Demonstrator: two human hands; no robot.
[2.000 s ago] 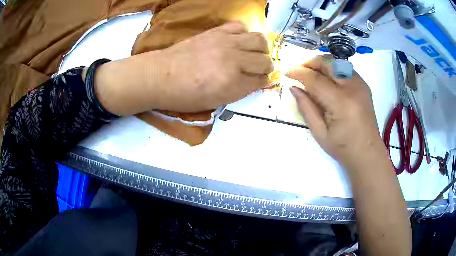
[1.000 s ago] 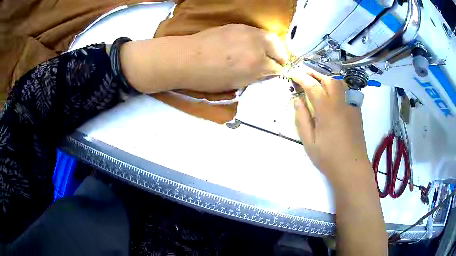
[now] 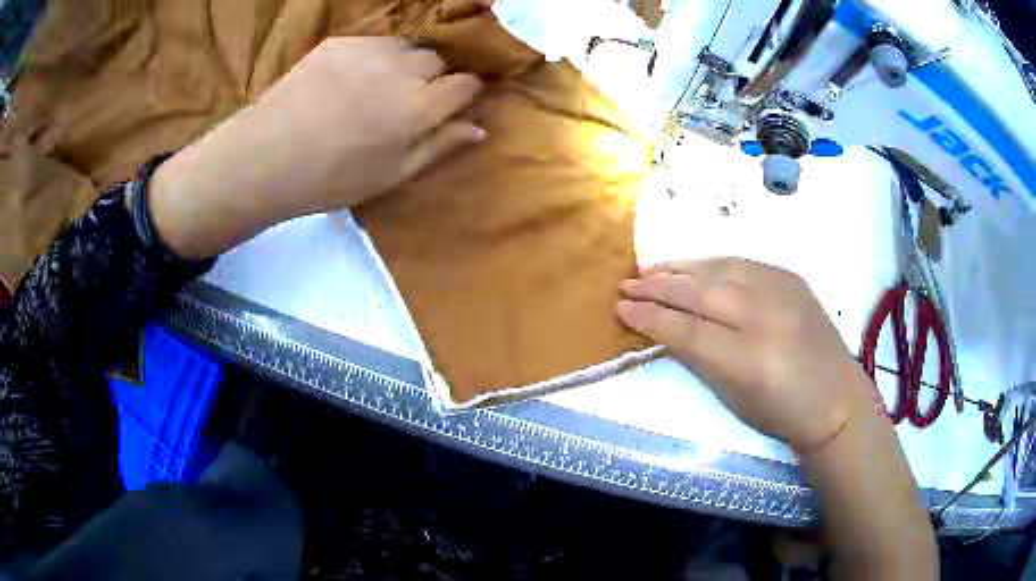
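The brown garment body (image 3: 500, 250) lies on the white machine table, its corner with a white fuzzy edge pointing toward the ruler tape. Its right edge runs up to the brightly lit presser foot and needle area (image 3: 670, 131). My left hand (image 3: 386, 119) grips a fold of the brown cloth at the upper left, fingers curled. My right hand (image 3: 727, 323) lies on the right edge of the cloth, fingertips on top and fingers close together; the thumb is hidden. Glare hides the needle.
The sewing machine (image 3: 954, 125) stands at the upper right. Red-handled scissors (image 3: 909, 352) lie right of my right hand, beside a thin metal tool. Ruler tape (image 3: 545, 448) follows the curved front edge. A blue crate (image 3: 168, 409) is below the table at left.
Both hands have left the needle area, my left toward the upper left, my right nearer the front edge. The brown cloth now lies spread flat between them, with its corner near the ruler.
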